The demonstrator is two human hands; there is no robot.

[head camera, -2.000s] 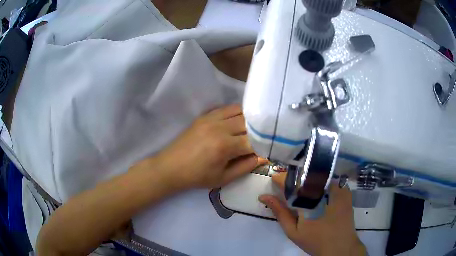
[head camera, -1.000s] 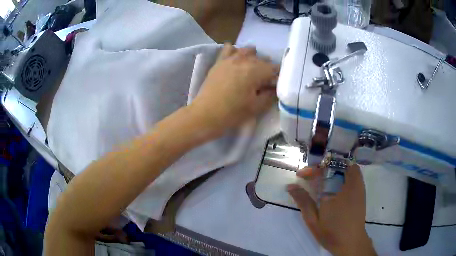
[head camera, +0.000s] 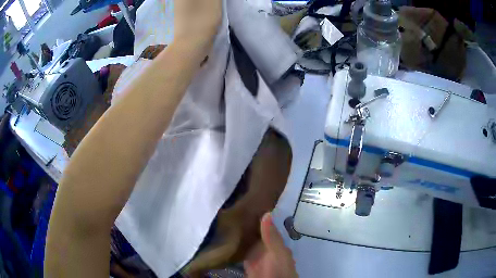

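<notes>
The garment panel is lifted off the machine bed and hangs left of the sewing head, its pale side (head camera: 187,179) towards me and its brown side (head camera: 266,174) folded out at the lower right. My left forearm reaches up across it; my left hand (head camera: 198,16) is cut off by the top edge, its fingers out of the picture. My right hand (head camera: 272,255) is at the bottom, thumb up, against the brown side's lower edge; its other fingers are blurred or hidden. The sewing machine (head camera: 402,119) has its needle area (head camera: 340,193) uncovered and lit.
A clear jar (head camera: 379,40) stands behind the machine head, near heaped brown pieces (head camera: 429,40) with dark straps and a white tag. A dark flat rectangle (head camera: 446,233) lies on the machine bed. A grey vented machine part (head camera: 65,103) is at the left.
The panel has left the machine bed, moved up and left, and turned to show more brown. My left hand has risen to the top edge. My right hand has moved from the needle area down and left.
</notes>
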